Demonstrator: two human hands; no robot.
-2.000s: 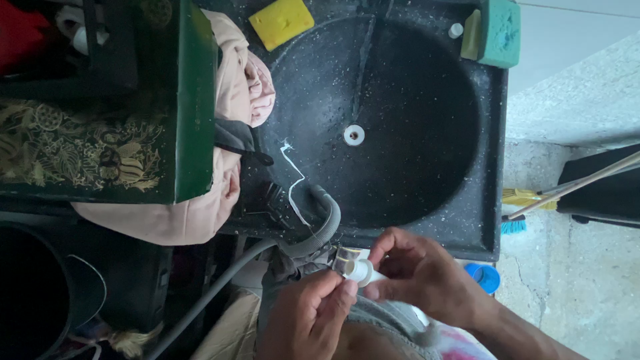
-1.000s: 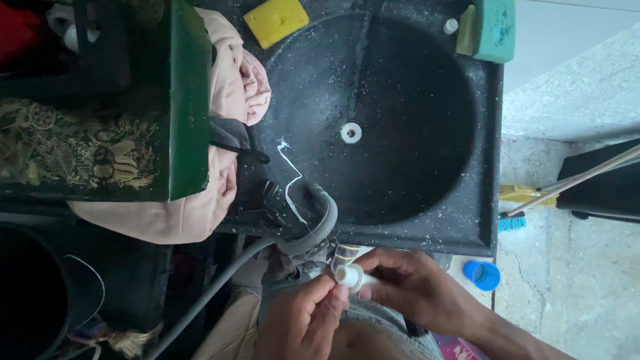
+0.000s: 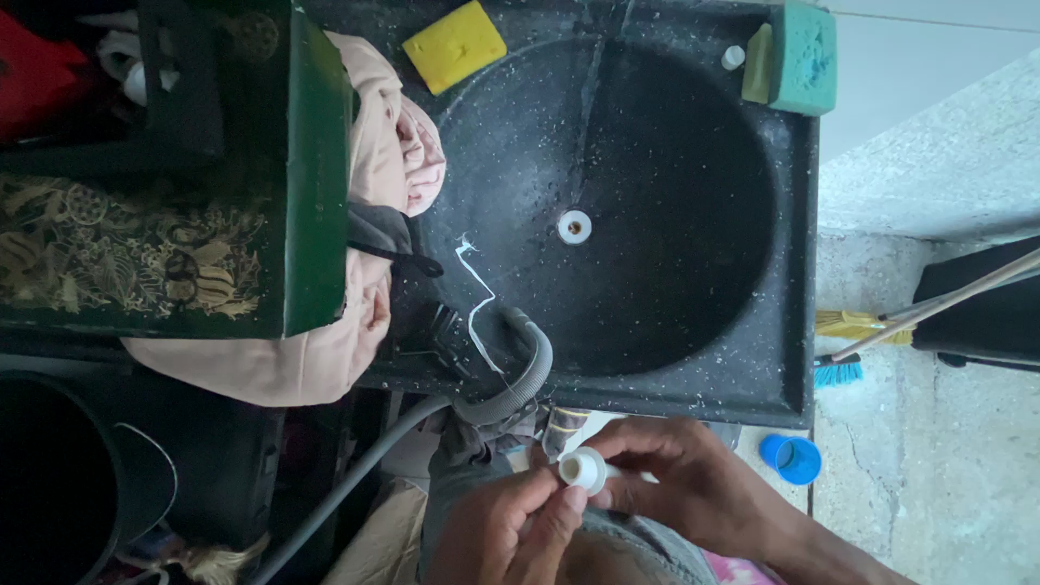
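Below the front edge of a black speckled sink (image 3: 691, 394), a white plastic fitting (image 3: 583, 470) with a round flange and open end is held between both hands. My left hand (image 3: 520, 524) pinches its rim with thumb and fingers. My right hand (image 3: 670, 475) grips it from the right side, its fingers partly hiding the stem. A grey corrugated drain hose (image 3: 524, 390) hooks over the sink's front edge, left of the hands. A thin white strip (image 3: 479, 313) lies on the sink's left side. The drain (image 3: 574, 227) has a white ring.
On the sink's rim are a yellow sponge (image 3: 455, 47), a teal sponge (image 3: 804, 61) and a small white cap (image 3: 733, 57). A green patterned box (image 3: 313, 187) and pink cloth (image 3: 284, 370) stand left. A blue cup (image 3: 790, 460), a broom (image 3: 853, 325) and a blue brush (image 3: 838, 372) are right.
The white fitting has turned in my hands: two seconds ago it lay sideways, and now its open end faces the camera. Both hands stay below the sink's edge.
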